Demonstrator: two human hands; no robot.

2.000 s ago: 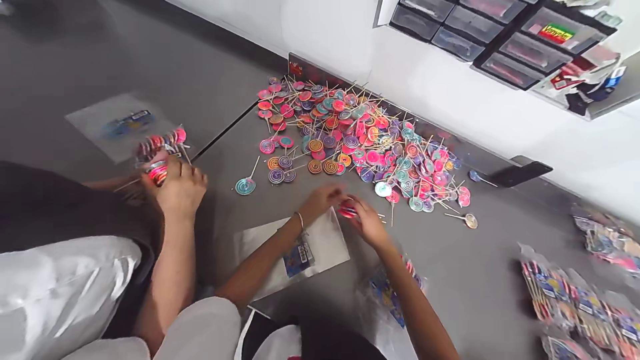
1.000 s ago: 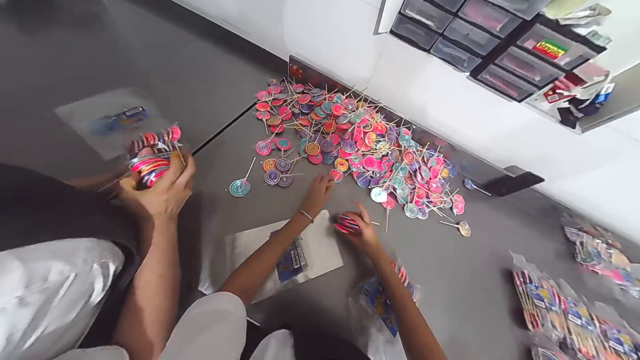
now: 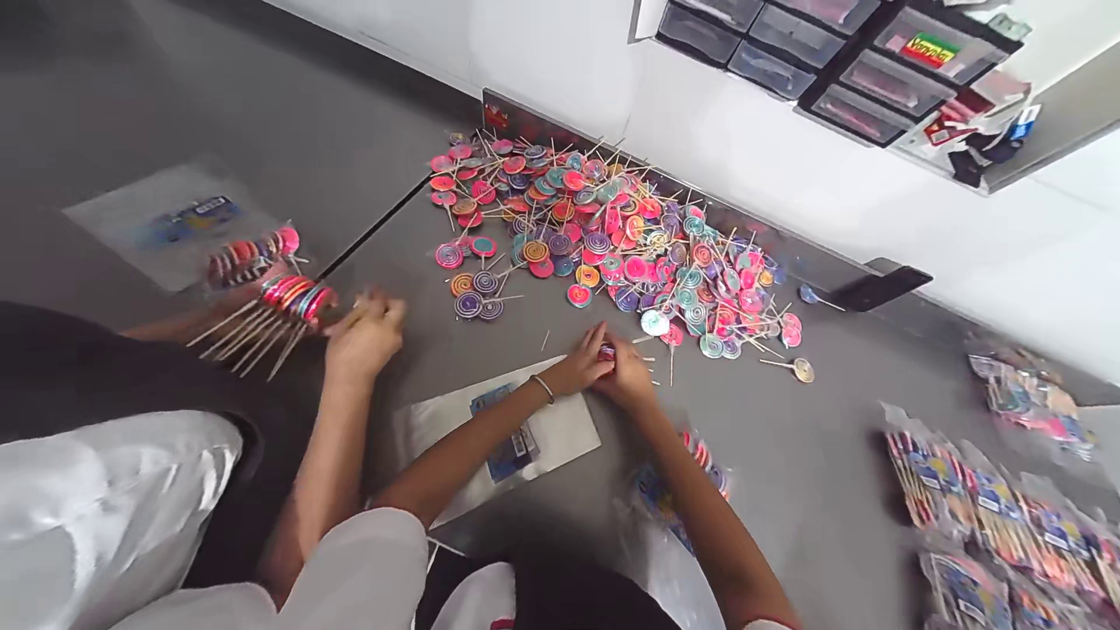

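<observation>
My left hand [image 3: 579, 366], with a thin bracelet at its wrist, meets my right hand [image 3: 628, 374] around a small stack of wrapped spiral lollipops [image 3: 606, 353]; the fingers cover most of it. Sticks poke out to the right of my right hand. Beyond both hands spreads a large pile of colourful spiral lollipops [image 3: 612, 245]. Beneath my left forearm lie clear bags [image 3: 560, 429] with printed blue labels. Beside my right forearm rests a clear bag holding lollipops [image 3: 658, 490].
At left, a co-worker's hand [image 3: 366, 337] is near a held bundle of lollipops [image 3: 297, 297], beside a flat clear bag [image 3: 114, 214]. Filled lollipop bags [image 3: 989, 503] lie at right. A black holder [image 3: 884, 284] stands by the wall, below plastic drawers [image 3: 779, 61].
My left hand has moved from the near edge of the pile to my right hand and the lollipops there. The co-worker's hand has moved right, away from the bundle.
</observation>
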